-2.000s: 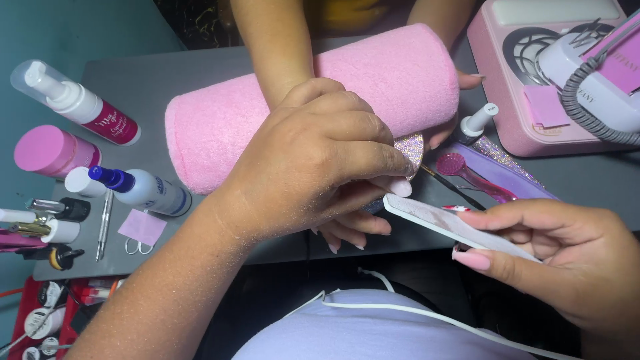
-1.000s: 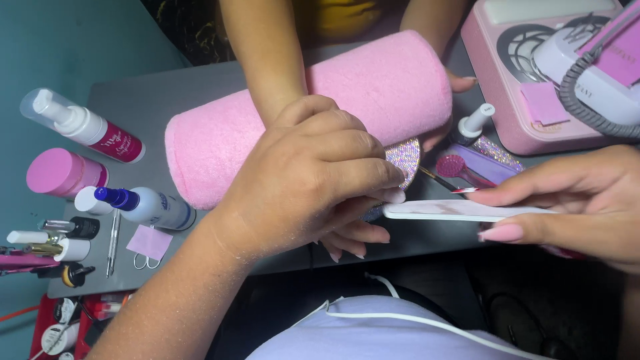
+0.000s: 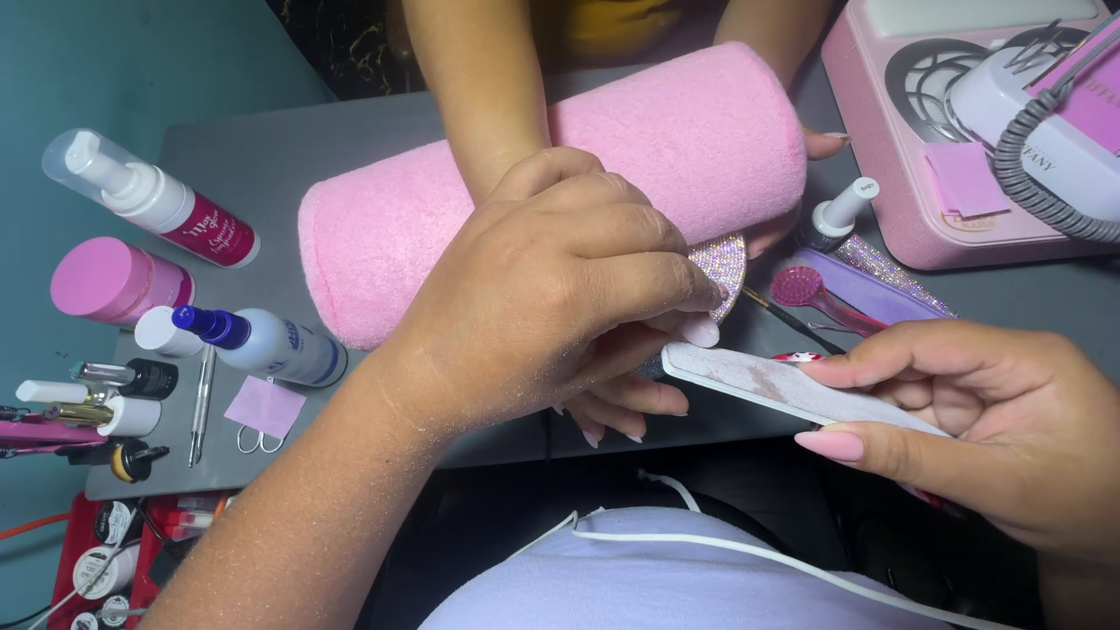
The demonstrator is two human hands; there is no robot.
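My left hand [image 3: 560, 280], dusted with pale powder, is closed over another person's hand [image 3: 626, 402], in front of a pink towelling arm rest [image 3: 612, 149]. It hides most of its grip; some of the other person's fingers show below it. In my right hand [image 3: 971, 411] is a white nail file [image 3: 779, 381], pinched between thumb and fingers. The file's far end is just below the fingertips of my left hand. A glittery round object [image 3: 722, 267] shows beside those fingertips, partly hidden. The person's forearm [image 3: 486, 96] lies across the arm rest.
At left stand a foam pump bottle [image 3: 206, 227], a pink jar [image 3: 118, 280] and a blue-capped bottle [image 3: 289, 346]. Small scissors [image 3: 260, 439] lie nearby. At right are a polish bottle [image 3: 836, 214], a pink brush [image 3: 798, 286] and a pink machine [image 3: 901, 210] with a coiled cord.
The file in my right hand has changed its tilt, from nearly level one second ago to sloping down to the right now. My left hand keeps its hold on the other person's hand.
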